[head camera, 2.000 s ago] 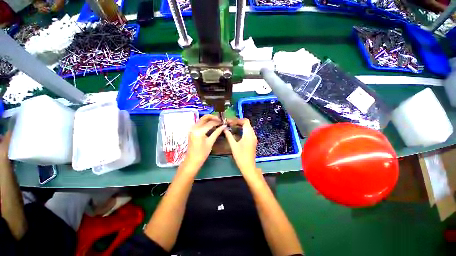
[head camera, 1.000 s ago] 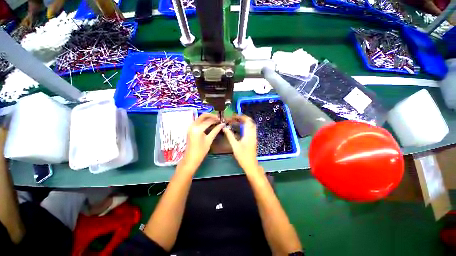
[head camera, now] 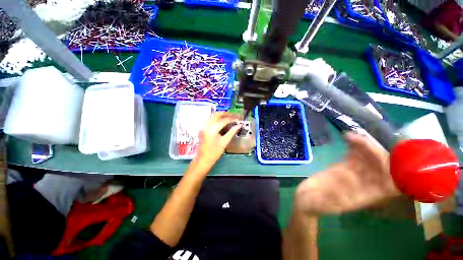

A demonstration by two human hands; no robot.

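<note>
My left hand (head camera: 216, 137) is at the fixture (head camera: 245, 130) under the press ram, thumb and index finger close together; what lies between the fingertips is too small to tell. My right hand (head camera: 350, 177) is raised and blurred, fingers spread, just left of the red ball knob (head camera: 424, 170); it holds nothing visible. The knob sits on the grey press lever (head camera: 350, 104). The green press (head camera: 266, 66) stands over the brownish base plate (head camera: 240, 145). The small blue tray (head camera: 283, 133) of black fittings is right of it, the clear box (head camera: 189, 131) of thin rods left.
A wide blue tray (head camera: 185, 72) of mixed rods lies behind the clear box. Frosted boxes (head camera: 109, 118) stand at left. A black parts bag (head camera: 355, 101) and a white container (head camera: 426, 128) are at right. Another person's arm (head camera: 449, 23) shows at top right.
My right hand has left the fixture and moved right, up to the red knob. My left hand remains at the fixture. The view has shifted, and the knob appears farther right and smaller.
</note>
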